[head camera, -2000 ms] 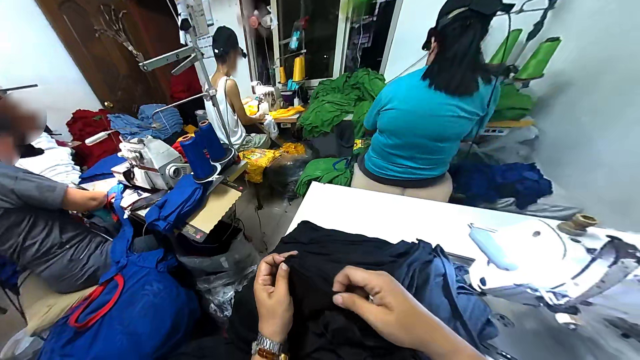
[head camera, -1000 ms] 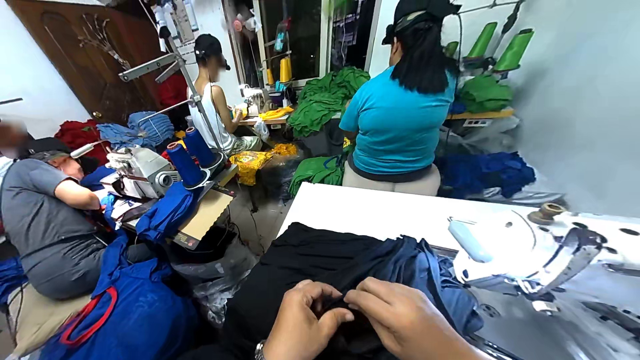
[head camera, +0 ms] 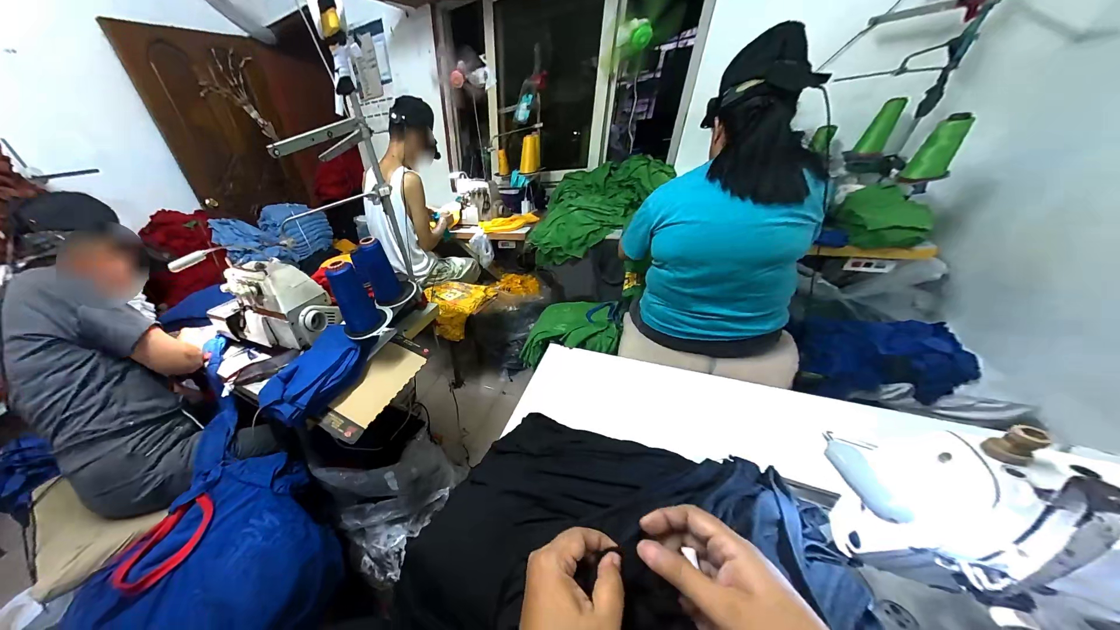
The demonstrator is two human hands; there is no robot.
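Note:
Black fabric [head camera: 560, 472] lies over the near edge of the white table, with blue-grey fabric [head camera: 770, 516] beside it on the right. Low in the middle, my left hand [head camera: 577, 577] pinches a small dark bit of the black fabric between thumb and fingers. Close to its right is my right hand [head camera: 717, 569], thumb and index finger apart, near the same spot; whether it touches the fabric there cannot be told. A white sewing machine [head camera: 945, 499] stands to the right of both hands.
A seated person [head camera: 96, 367] works at an overlock machine [head camera: 276, 306] on the left. Another sits at the back by a window, and a person in a teal shirt [head camera: 726, 254] sits beyond the white table [head camera: 647, 394]. Blue garments [head camera: 227, 542] and a clear plastic bag [head camera: 385, 507] lie at the left.
My hands were close together on the black fabric a second ago; now they are slightly apart, and my right fingers have spread. The person at the left has leaned and turned the head.

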